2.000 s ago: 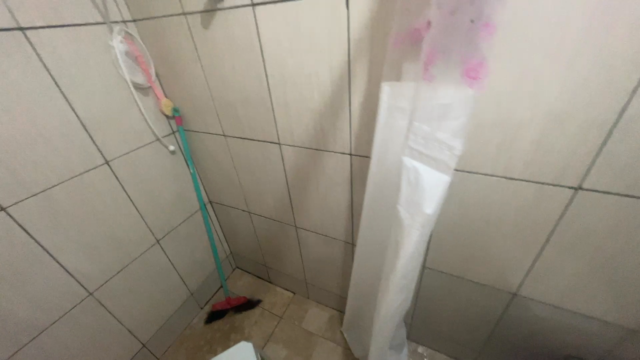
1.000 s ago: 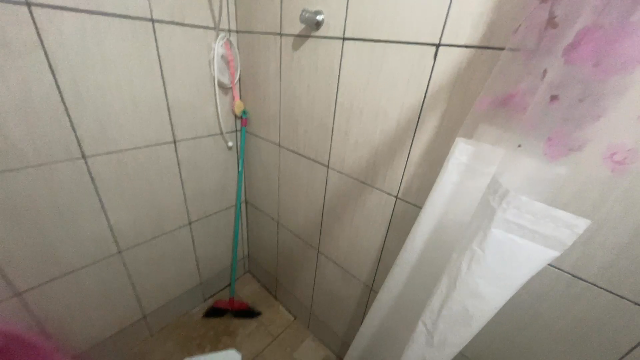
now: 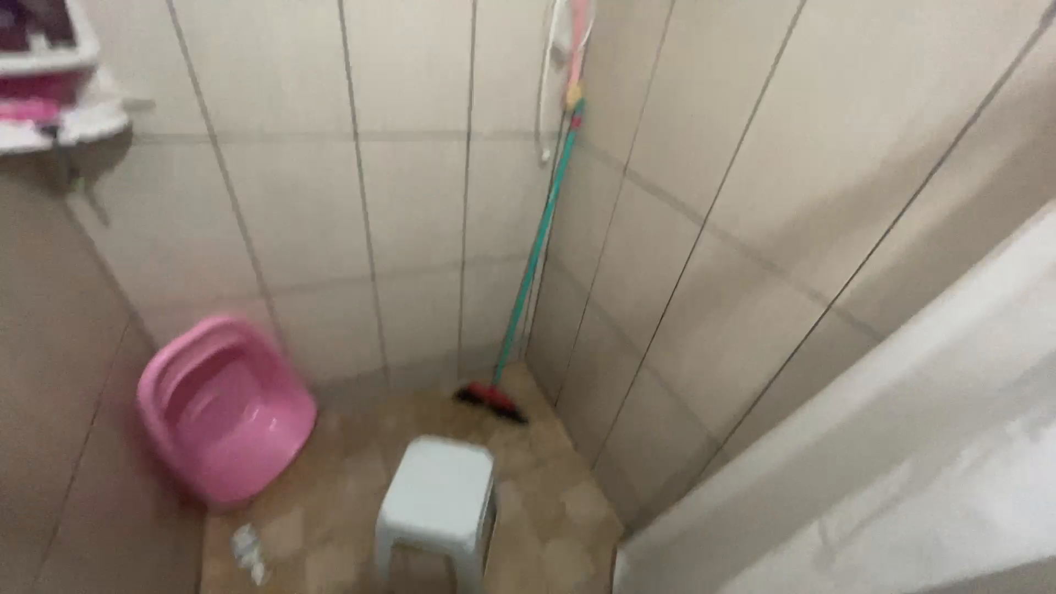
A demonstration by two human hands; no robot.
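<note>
Neither my left hand nor my right hand shows in the head view. A broom with a green handle (image 3: 536, 247) leans upright in the tiled corner, its red head with dark bristles (image 3: 492, 399) on the floor. In front of it stands a white plastic stool (image 3: 440, 491). A pink plastic basin (image 3: 239, 421) is propped on its side against the walls at the left. On the floor below the basin lies a small white bottle (image 3: 247, 551), blurred.
A white curtain (image 3: 907, 445) hangs across the lower right. At the upper left, a white shelf (image 3: 66, 132) juts from the wall with pink items on it. A white hose (image 3: 542, 124) hangs above the broom. The floor (image 3: 330, 495) is tiled in beige and brown.
The view has swung far to the left and down, bringing the basin, the shelf and more of the stool into sight. The broom stays in its corner.
</note>
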